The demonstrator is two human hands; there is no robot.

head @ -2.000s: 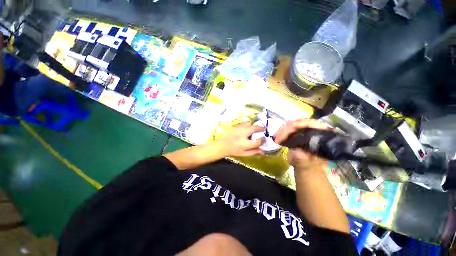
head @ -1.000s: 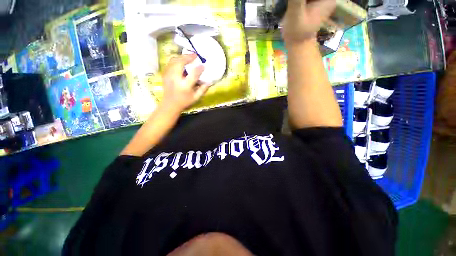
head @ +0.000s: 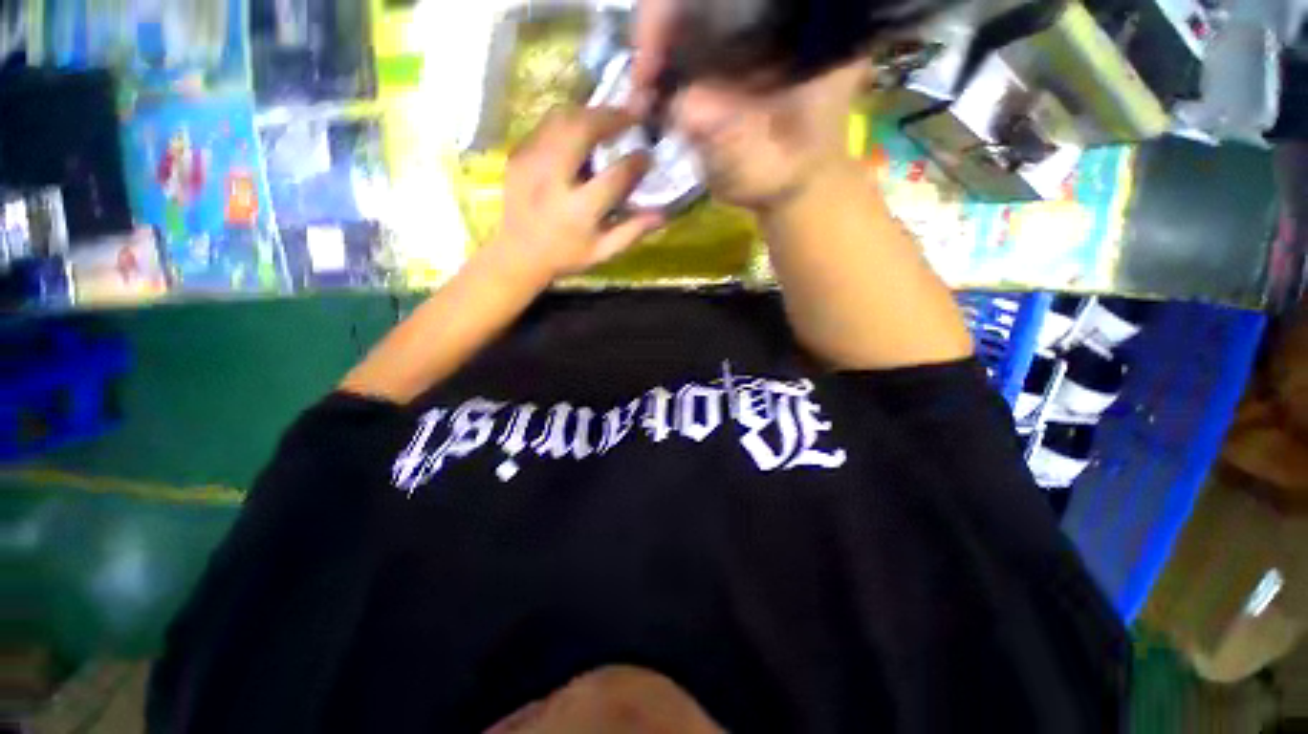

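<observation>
The round white part [head: 669, 181] lies in the yellow fixture [head: 696, 247] at the top centre, partly hidden by both hands. My left hand [head: 567, 198] holds its left and near edge with the fingertips. My right hand [head: 760, 136] grips the thick black electric screwdriver [head: 803, 32] over the part. The driver is blurred and cut off by the top edge. Its tip points down at the part near my left fingers, but the exact contact point cannot be made out.
Screw feeders with white tops [head: 1004, 129] stand right of the fixture. A blue crate [head: 1148, 445] with black-and-white units [head: 1069, 387] is beside the bench at right. Colourful printed sheets [head: 187, 179] cover the bench at left, with a dark box [head: 65, 158] on them.
My right hand has come back from the feeders to the white part, now with the black driver in it. My left hand stays at the part. The view has shifted.
</observation>
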